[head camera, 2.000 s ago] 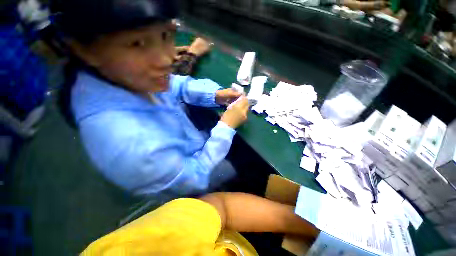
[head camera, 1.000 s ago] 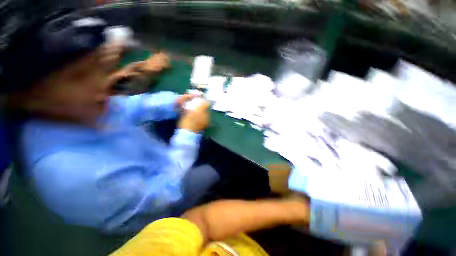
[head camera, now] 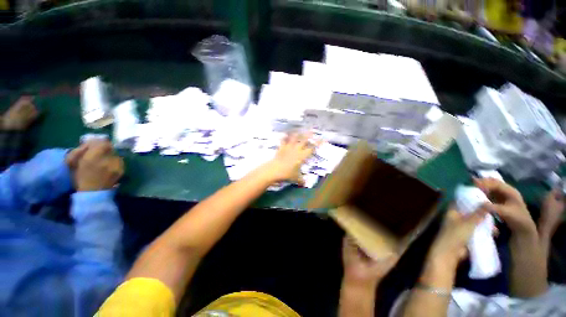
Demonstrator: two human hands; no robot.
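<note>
My left hand [head camera: 293, 158] is spread over the heap of small folded white paper slips [head camera: 186, 124] on the green bench. Its fingers are apart and slightly blurred; I see nothing gripped in it. My right hand [head camera: 365, 263] holds the larger open carton [head camera: 363, 238] from below, at the bench's front edge. The carton is tilted, its opening faces up towards me, brown flaps are spread and the inside is dark. I cannot tell whether anything lies deep inside.
Stacked white unit cartons [head camera: 385, 77] stand behind the slips, with a clear plastic tub [head camera: 224, 68] to their left. More cartons [head camera: 518, 124] stand at the right. A blue-sleeved neighbour is at left; another person's hands hold a white item [head camera: 483, 247] at right.
My view has swung right. The carton, earlier with its printed side up, now shows its open dark inside in my right hand. My left hand has moved from beside the carton onto the slips.
</note>
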